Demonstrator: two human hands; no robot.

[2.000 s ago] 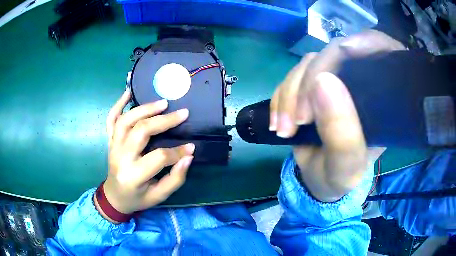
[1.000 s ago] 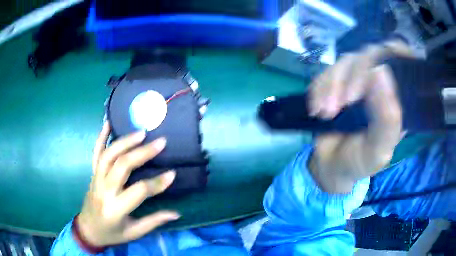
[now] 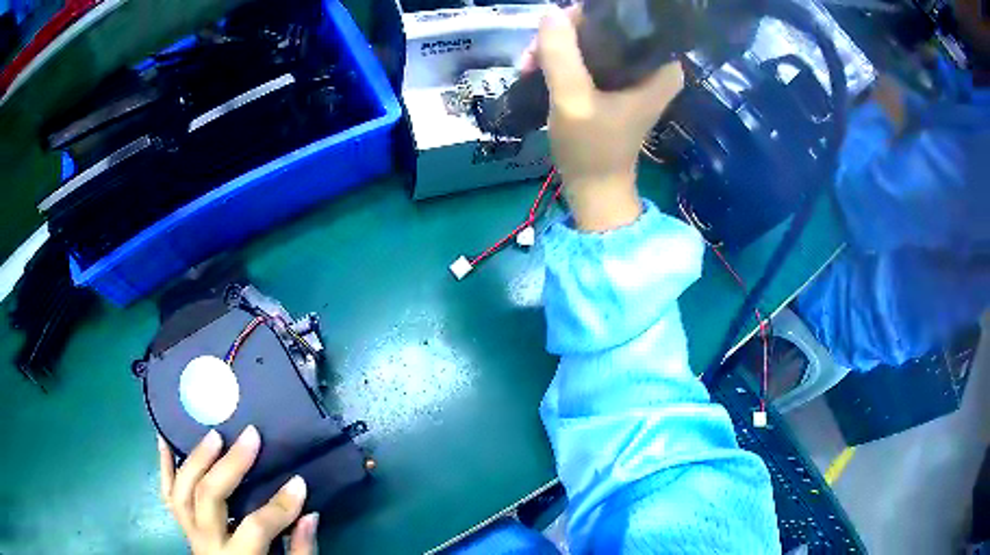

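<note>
The blower fan module [image 3: 261, 407] lies flat on the green bench at lower left, its round white label facing up. My left hand [image 3: 233, 493] rests on its lower part, fingers spread over the black housing. My right hand [image 3: 603, 119] is at the top centre, gripping the black electric screwdriver [image 3: 630, 38]. The screwdriver's dark front end is at the mechanism of the white screw feeder [image 3: 472, 163]. The bit tip and any screw on it cannot be made out.
A blue parts bin [image 3: 250, 206] with black covers stands at upper left. Black modules [image 3: 749, 163] with red wires and white plugs lie right of the feeder. A black cord hangs at right. Another person in a blue smock [image 3: 906, 217] is at far right. A dark perforated crate [image 3: 787, 477] is below the bench edge.
The view has swung right. My right hand has carried the screwdriver away from the module's side up to the screw feeder. My left hand has stayed on the module.
</note>
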